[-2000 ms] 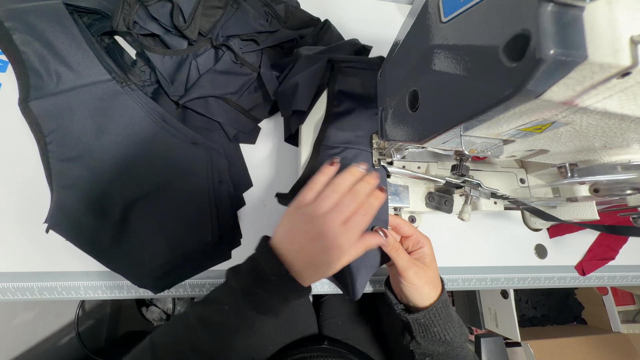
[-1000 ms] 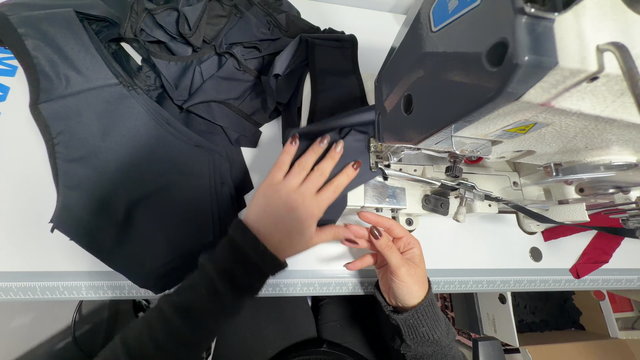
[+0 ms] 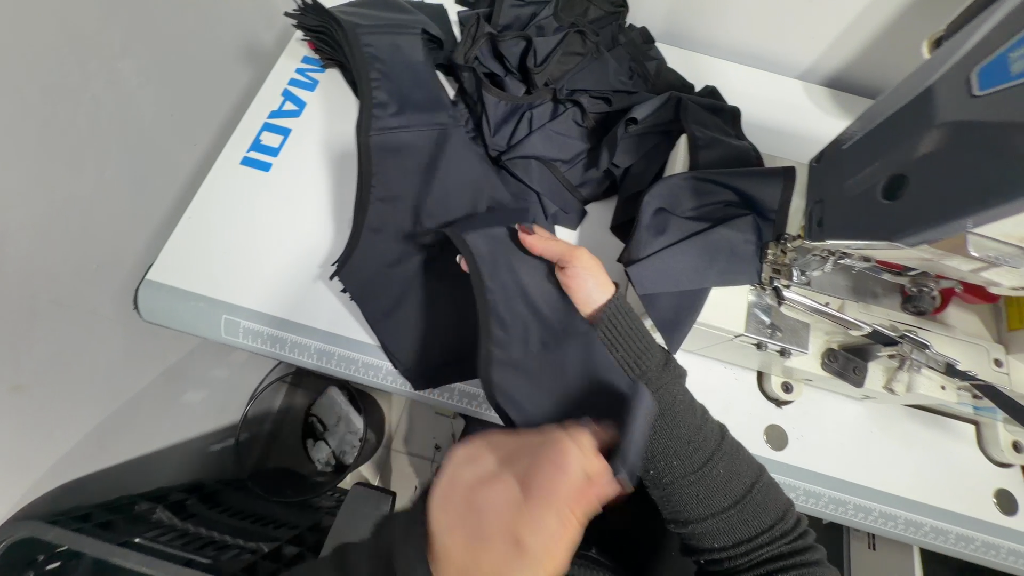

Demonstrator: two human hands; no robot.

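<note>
My right hand (image 3: pixel 580 268) grips the upper edge of a dark navy fabric panel (image 3: pixel 536 336) with dark binding along its curved side. The panel's lower end is in my left hand (image 3: pixel 520 496), which is blurred and close to the camera. Behind the panel lies a stack of like cut pieces (image 3: pixel 400 168) with frayed edges. Another navy piece (image 3: pixel 704 228) rests at the presser foot (image 3: pixel 780 260) of an industrial sewing machine (image 3: pixel 904 144). It joins a crumpled heap of dark fabric (image 3: pixel 552 104) at the back.
A ruler strip (image 3: pixel 320 348) runs along the front edge of the white table (image 3: pixel 232 232). Below it stand a dark mesh bin (image 3: pixel 272 432) with scraps inside and a black plastic crate (image 3: pixel 200 520). A black binding strip (image 3: pixel 992 392) leads into the machine from the right.
Both hands have left the cloth beside the presser foot and now hold a panel over the stack at the left. The view has swung left.
</note>
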